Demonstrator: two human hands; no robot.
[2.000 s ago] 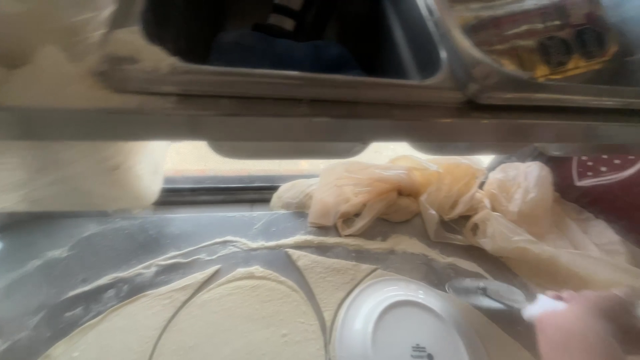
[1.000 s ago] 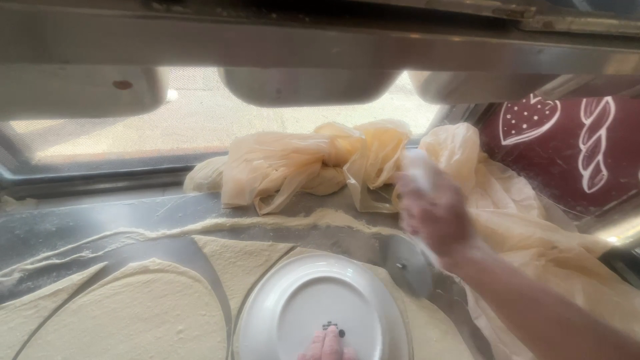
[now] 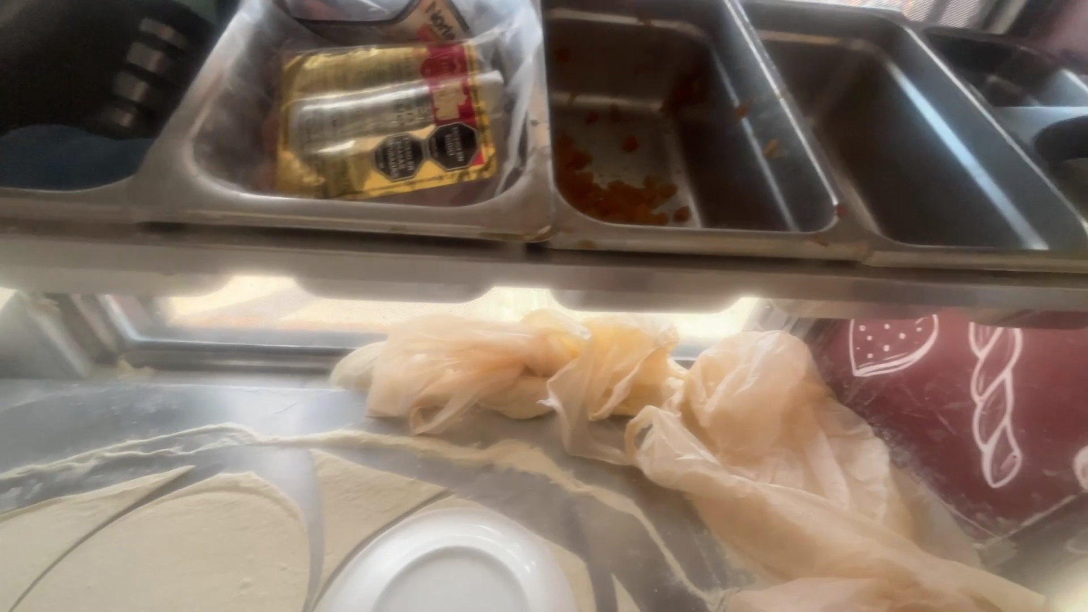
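Observation:
Neither of my hands shows in the head view now. An upturned white plate (image 3: 459, 565) lies at the bottom edge on rolled-out dough, its lower part cut off by the frame. To its left is a rounded piece of cut dough (image 3: 195, 544), with another flat piece (image 3: 72, 518) beyond it. A narrow pointed piece of dough (image 3: 361, 484) lies between the rounded piece and the plate. A thin strip of dough trimming (image 3: 408, 440) curves across the metal worktop (image 3: 246, 395) behind them. The pastry wheel seen earlier is out of view.
Crumpled translucent plastic bags (image 3: 748, 425) lie behind and right of the dough. Above the worktop runs a rack of metal pans; one holds a yellow packet (image 3: 382, 119), another orange scraps (image 3: 625, 191). A dark red panel with white drawings (image 3: 952, 425) stands at the right.
A second ago one hand touched the plate and the other held a pastry wheel on the right; both hands and the wheel have left the view. The view has tilted up.

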